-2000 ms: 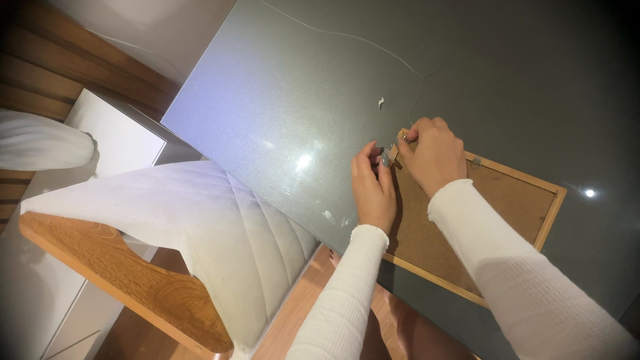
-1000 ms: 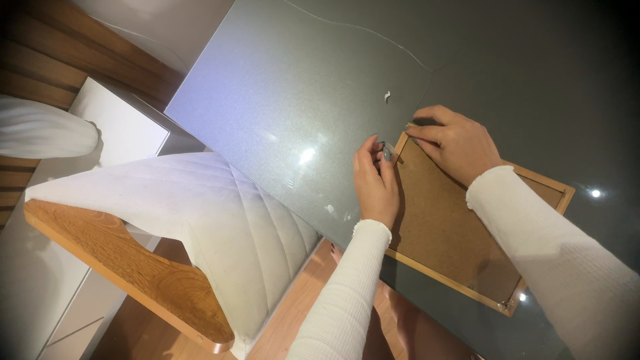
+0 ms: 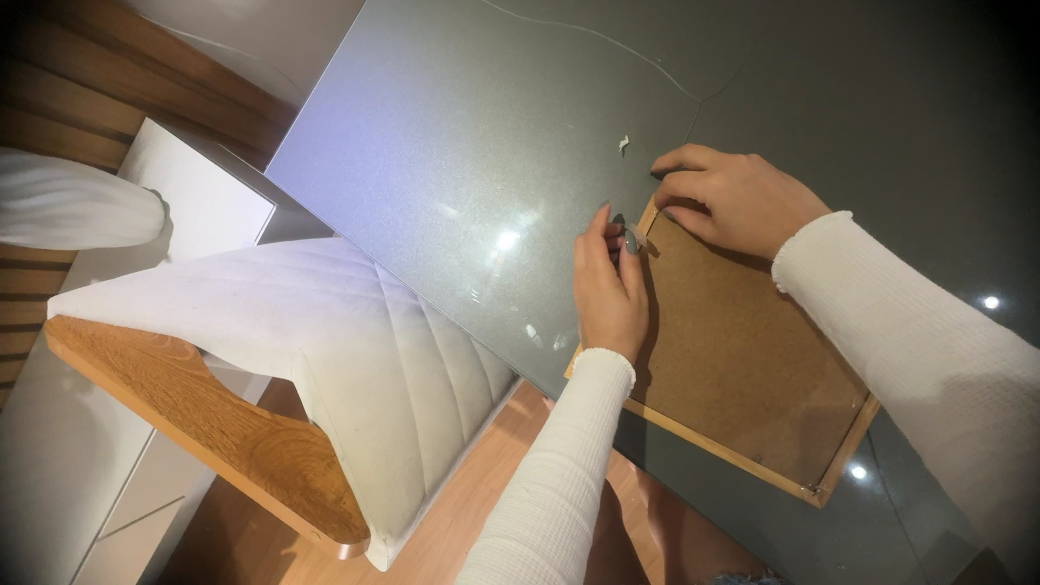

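A picture frame with a light wooden rim and a brown fiberboard back (image 3: 739, 357) lies back side up on the dark glossy table. My left hand (image 3: 611, 284) rests over its left rim, with a small translucent scrap (image 3: 636, 236) pinched between thumb and fingers. My right hand (image 3: 723, 199) is at the frame's upper corner, its thumb on the backing and its fingers bent over the rim; whether it grips the corner is hard to tell. A small white scrap (image 3: 623, 145) lies on the table just beyond the hands.
The glossy table (image 3: 455, 162) has a thin thread-like line (image 3: 601, 34) across its far part. To the left stands a chair with a white quilted cover (image 3: 390, 357) and a wooden back (image 3: 244, 414), close to the table edge. Behind it is a white cabinet (image 3: 195, 195).
My right hand has moved away from my left hand to the frame's upper corner since two seconds ago. The frame has turned slightly on the table.
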